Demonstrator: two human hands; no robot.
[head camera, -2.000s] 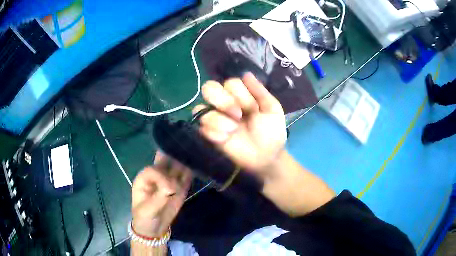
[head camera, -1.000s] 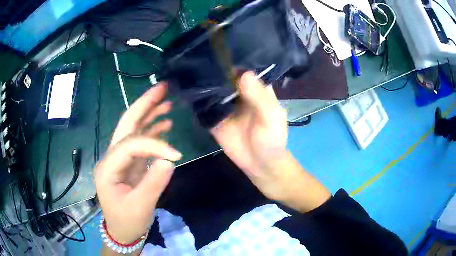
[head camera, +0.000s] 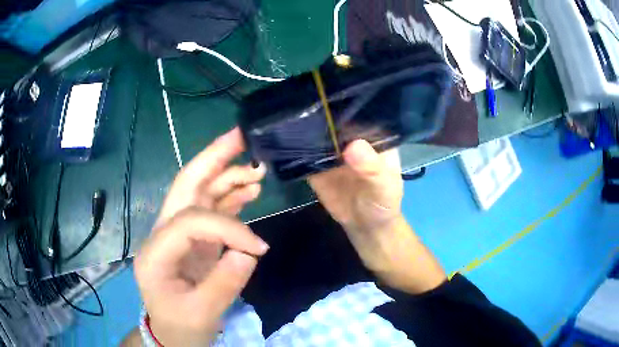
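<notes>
A black slab-shaped display device (head camera: 394, 108) in clear, shiny film is held up over the bench. A thin yellow rubber band (head camera: 327, 112) loops around it. My right hand (head camera: 366, 186) grips it from below, thumb on its lower edge. My left hand (head camera: 203, 237) is at its left end; thumb and index finger are curled close together, the other fingers near the device's left edge. Whether these fingers touch it or hold something small, I cannot tell. The white cable (head camera: 227, 64) lies on the bench behind the device.
A device with a glowing white screen (head camera: 81, 118) lies at left, near a black cable with round connector (head camera: 97, 210). At right are the dark mouse pad (head camera: 455, 125), paper (head camera: 468, 34), a blue pen (head camera: 491, 98), a small device (head camera: 503, 54) and a foam tray (head camera: 492, 169).
The device came up from a blurred, low tilt and now shows its side and face with the band. My left hand moved away from below it, opened, then came near its left end.
</notes>
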